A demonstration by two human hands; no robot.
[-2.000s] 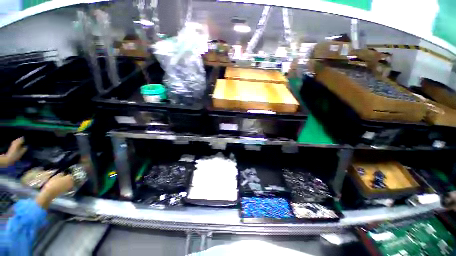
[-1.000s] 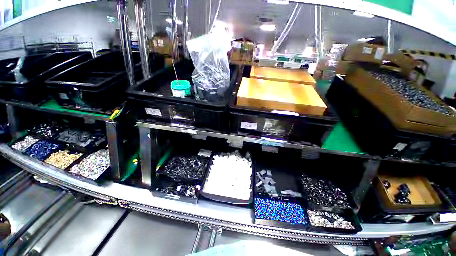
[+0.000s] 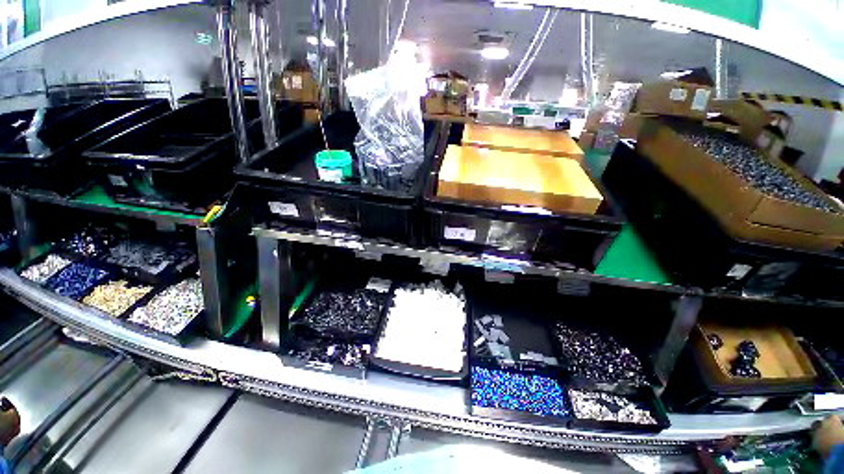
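Note:
Neither of my own hands can be made out. Nearest in front of me is the row of black trays. A tray heaped with white pieces [image 3: 421,326] is in the middle, with dark parts [image 3: 341,310] to its left. Small bright blue components [image 3: 516,390] are in the front tray to its right, beside small pale components [image 3: 611,406]. Behind these are loose grey blocks [image 3: 492,338] and small black components [image 3: 601,355]. A green circuit board [image 3: 773,455] shows partly at the lower right, cut off by the picture's edge.
Cut-off hands show at the left edge [image 3: 7,424] and right edge [image 3: 829,435], the latter at the board; they seem to be other people's. A metal rail [image 3: 315,384] runs below the trays. Above are black bins, cardboard boxes [image 3: 518,179], a plastic bag and a green tub [image 3: 333,165].
The view has swung left and steadied, so the trays sit further right. The two hands and blue sleeve at the left trays are gone from there. A hand now shows at the board's right.

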